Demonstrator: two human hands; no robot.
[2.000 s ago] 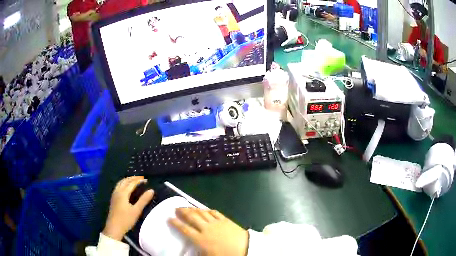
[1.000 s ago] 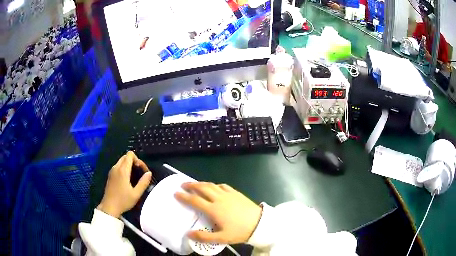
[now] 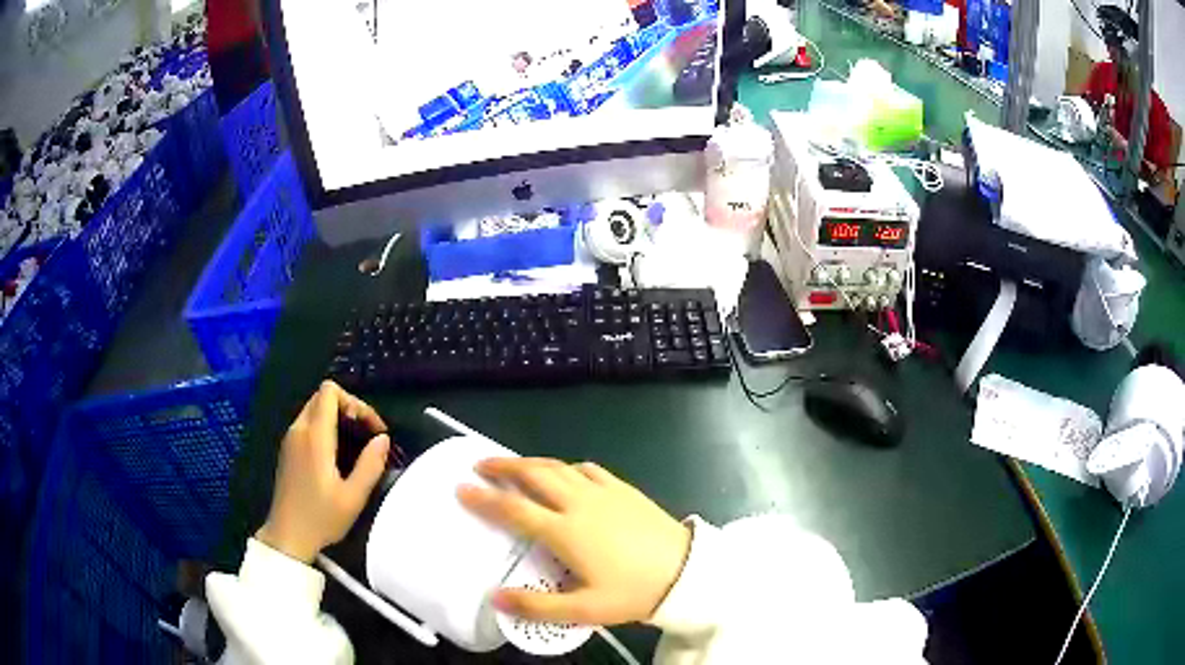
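A white security camera [image 3: 442,546] lies on its side at the front of the dark green desk. Its white body and round base with small holes face right, and its black front faces left. Two thin white antennas [image 3: 377,598] stick out along its sides. My left hand [image 3: 322,474] is at the black front, with thumb and fingers curled around its edge; the fingertips are partly hidden. My right hand [image 3: 585,539] lies spread over the white body near the base and holds it. A monitor [image 3: 520,195] behind shows a live picture with blue crates.
A keyboard [image 3: 533,340], phone [image 3: 772,312] and mouse [image 3: 853,408] lie beyond the camera. A power supply [image 3: 845,208] with red digits stands behind. A printer-like black box [image 3: 1027,292] and another white camera [image 3: 1141,429] are right. Blue crates [image 3: 143,481] stand left. A person [image 3: 1128,111] is far right.
The view has tilted down, so the monitor sits higher in the picture. The camera's round base with holes has come into view. My hands keep their hold. The monitor picture and red digits have changed.
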